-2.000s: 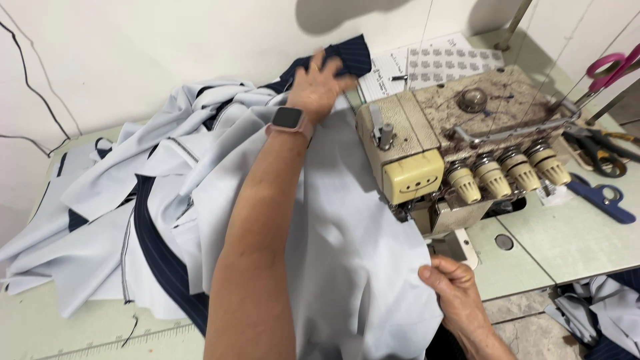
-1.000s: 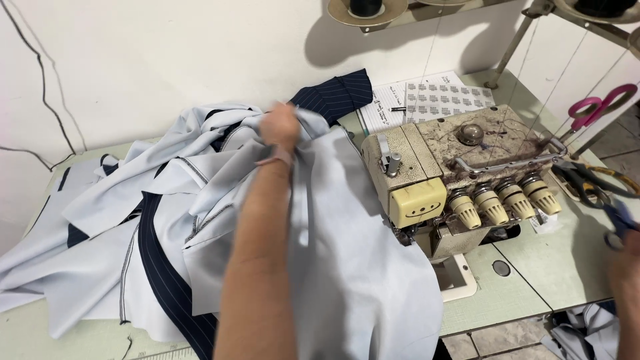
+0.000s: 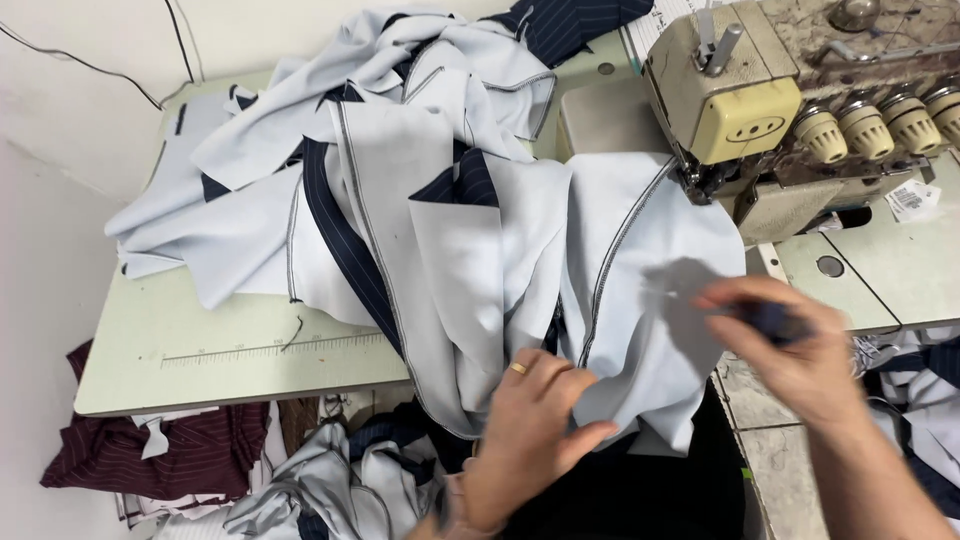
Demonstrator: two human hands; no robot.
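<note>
Light grey-blue fabric pieces [image 3: 465, 247] with dark overlocked edges and navy pinstriped parts [image 3: 349, 259] lie bunched over the table, some hanging off its front edge. My left hand [image 3: 536, 431], with a ring on one finger, rests on the fabric at that edge, thumb spread; whether it pinches cloth is unclear. My right hand [image 3: 787, 345] is over the fabric's right side, closed around a small dark blue tool, blurred, its kind hard to tell. Above and between the hands, one overlocked seam [image 3: 619, 240] runs up to the presser area of the overlock machine [image 3: 750, 112].
The table [image 3: 225, 382] has a printed ruler along its front. Maroon striped garments [image 3: 180, 457] and more grey fabric [image 3: 337, 480] hang or lie below it. Further cloth [image 3: 922, 397] sits at lower right. Thread cables [image 3: 90, 71] run along the wall; a paper scrap [image 3: 913, 200] lies right of the machine.
My right hand has come from the scissors area at the right to over the fabric, now with a dark tool. My left hand has moved toward the front edge, and the fabric is rearranged. The view has shifted downward.
</note>
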